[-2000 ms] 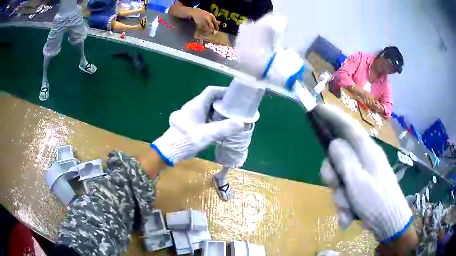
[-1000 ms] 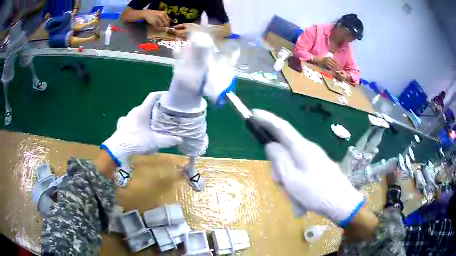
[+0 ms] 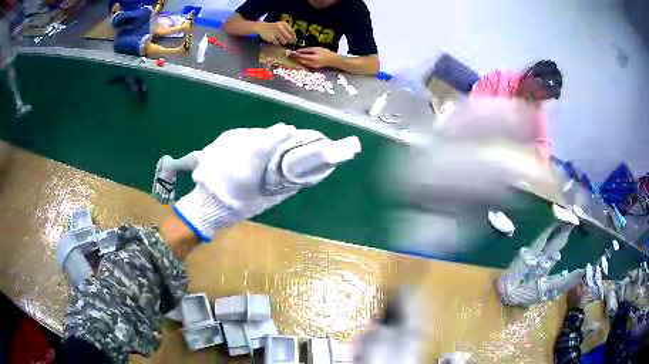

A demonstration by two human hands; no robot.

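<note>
My gloved left hand (image 3: 235, 174) is closed around the pale grey figure lower body, which lies tilted over. One sandalled foot (image 3: 165, 179) shows left of the hand. The light-grey waist insert (image 3: 306, 162) sits at the open top, its narrow end pointing right. The shorts are mostly hidden by my fingers. My right hand (image 3: 390, 343) is a blur at the bottom edge, around the black grip of the padded hammer. The hammer's white-wrapped head (image 3: 462, 174) is a large blur right of the insert, apart from it.
Loose waist inserts (image 3: 243, 320) lie near the bench front, others (image 3: 77, 245) at left. The green belt (image 3: 78, 106) carries a dark shape (image 3: 133, 85) and a white piece (image 3: 500, 222). Leg sections (image 3: 530, 274) are at right. Two people sit across the belt.
The figure has gone from upright to tilted, its top pointing right. The hammer head has moved off the insert to the right, and my right hand has dropped to the bottom edge.
</note>
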